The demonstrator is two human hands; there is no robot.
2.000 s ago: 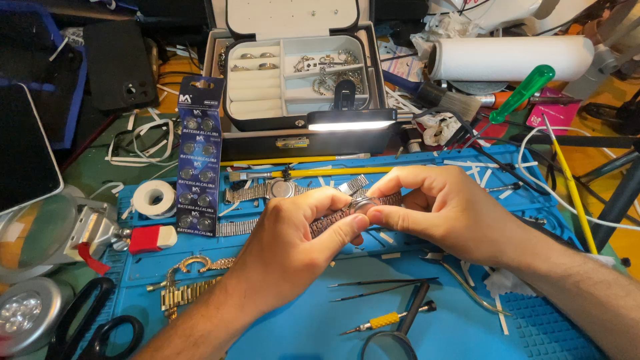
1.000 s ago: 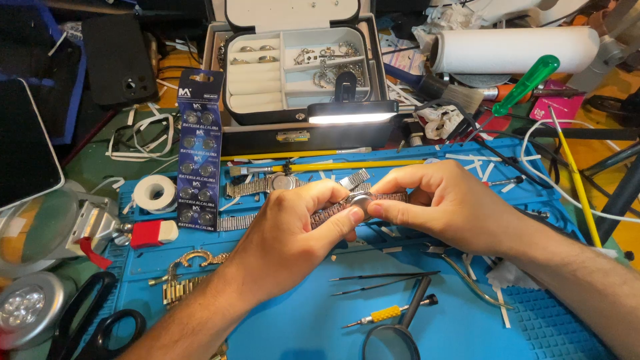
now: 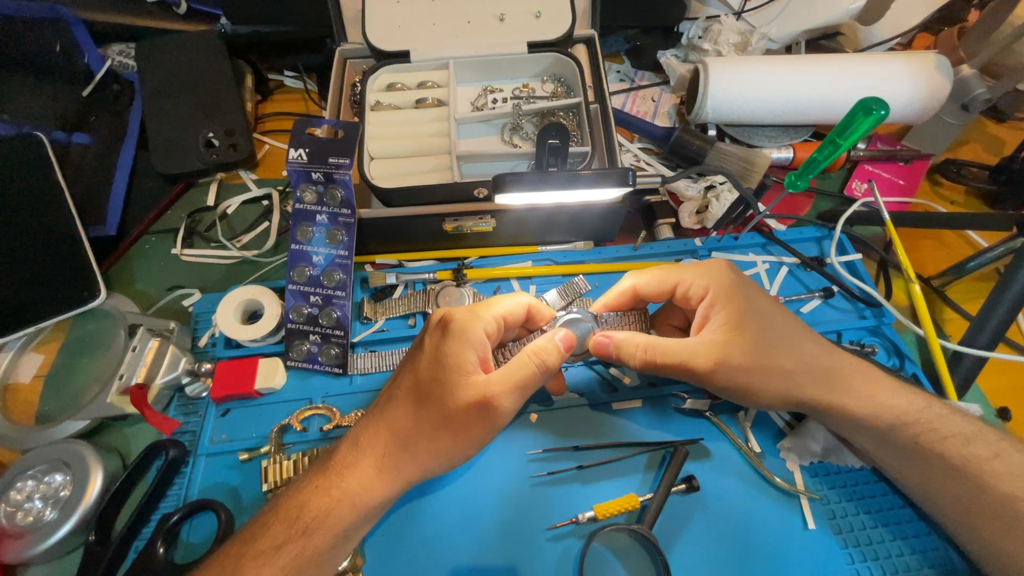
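Observation:
Between my two hands is a wristwatch (image 3: 578, 326) with a metal link bracelet, its round metal case facing up. My left hand (image 3: 480, 372) grips the case and the left part of the bracelet, its thumb pressed on the case. My right hand (image 3: 704, 328) pinches the right edge of the case and the bracelet there. Below them on the blue mat lie black tweezers (image 3: 612, 454), a precision screwdriver (image 3: 618, 506) with a yellow grip and a magnifying glass (image 3: 624, 550). Another metal watch (image 3: 453, 296) lies behind my left hand.
A lit lamp (image 3: 564, 192) stands before an open jewelry box (image 3: 480, 224). At the left are a blister card of button cells (image 3: 320, 264), a white tape roll (image 3: 250, 314) and black scissors (image 3: 144, 512). Brushes, a green-handled screwdriver (image 3: 840, 144), a paper roll (image 3: 824, 86) and cables crowd the right.
Both hands stay around the watch. The watch's round case shows more plainly between my thumbs now than two seconds ago.

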